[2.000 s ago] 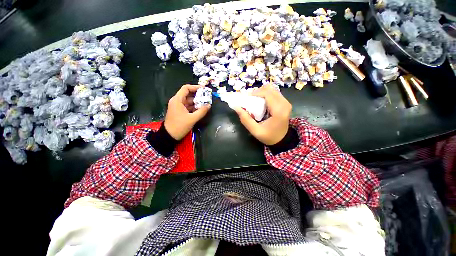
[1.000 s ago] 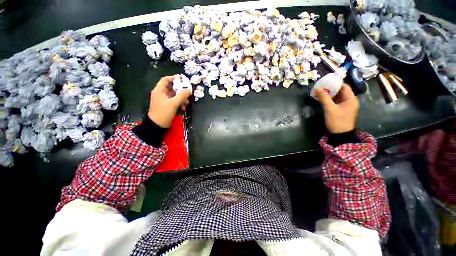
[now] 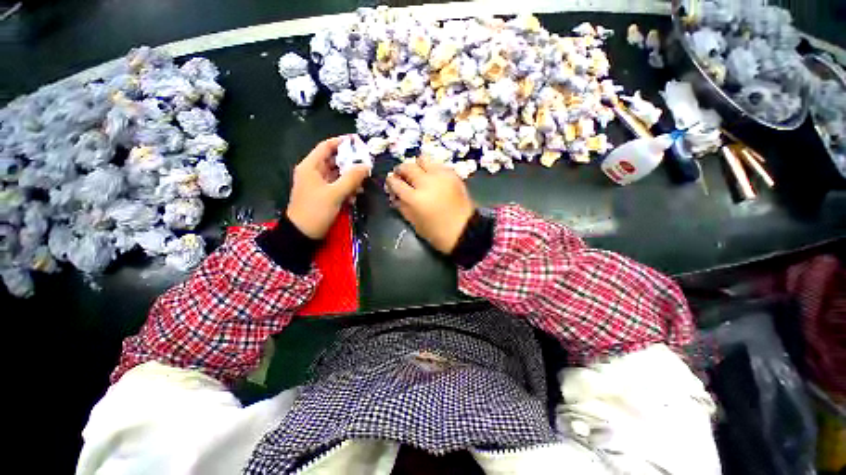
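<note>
A small white-lilac flower head is held in the fingertips of my left hand, left of centre. My right hand is just right of it, fingers bent together at the lower edge of the pile of unfinished flower heads; whether it holds something cannot be seen. The white glue bottle with a red label and blue nozzle lies on the dark table, right of my right hand, its nozzle pointing right.
A pile of fuller grey-lilac flower heads lies at left. A red card is by my left forearm. At right are gold-coloured rods, a crumpled white cloth and a metal bowl heaped with flower heads. A plastic bag is below the table.
The glue bottle has gone from my right hand and lies on the table at right. My right hand has moved back left, close to my left hand, which still holds the flower head.
</note>
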